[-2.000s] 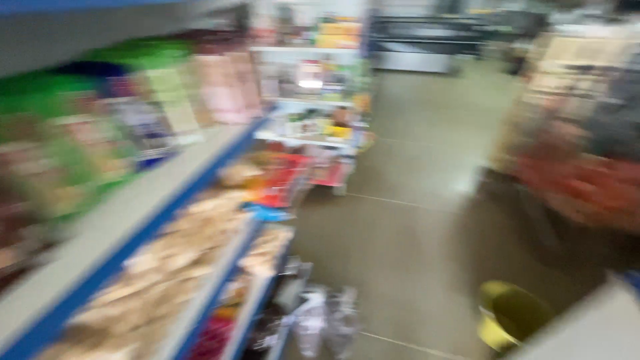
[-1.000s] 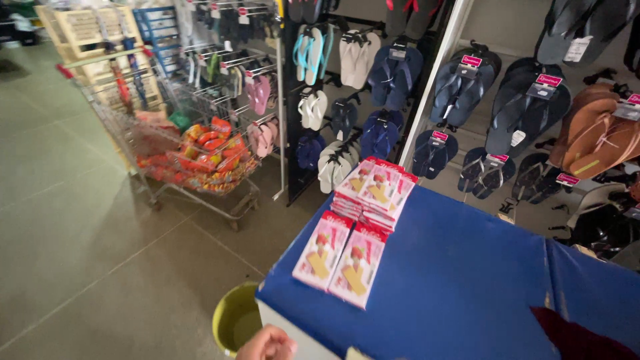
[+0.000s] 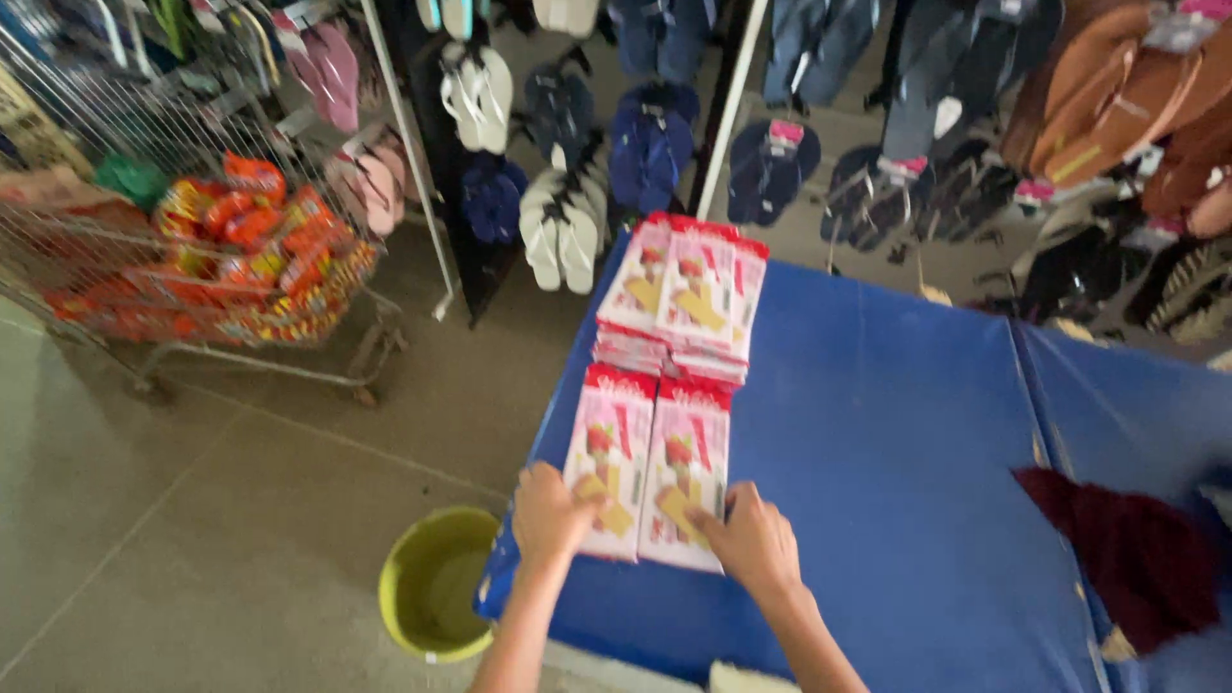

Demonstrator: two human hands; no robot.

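Two pink-and-white wafer packets lie side by side near the front left corner of a blue-covered table (image 3: pixel 885 462). My left hand (image 3: pixel 553 515) is at the lower left edge of the left packet (image 3: pixel 611 452), its thumb over the packet's front. My right hand (image 3: pixel 756 539) grips the lower right edge of the right packet (image 3: pixel 685 462), thumb on top. Just beyond them, touching or nearly so, stand stacks of similar packets (image 3: pixel 698 289) with red ends.
A yellow-green bucket (image 3: pixel 438 582) stands on the floor left of the table. A wire shopping cart (image 3: pixel 221 279) holds orange-red packages. Racks of flip-flops (image 3: pixel 654 144) rise behind the table. A dark red cloth (image 3: pixel 1126 558) lies at the right.
Both hands are now at the two front packets; one second ago only one hand showed, at the bottom edge beside the table. The view has swung from shelves to this table.
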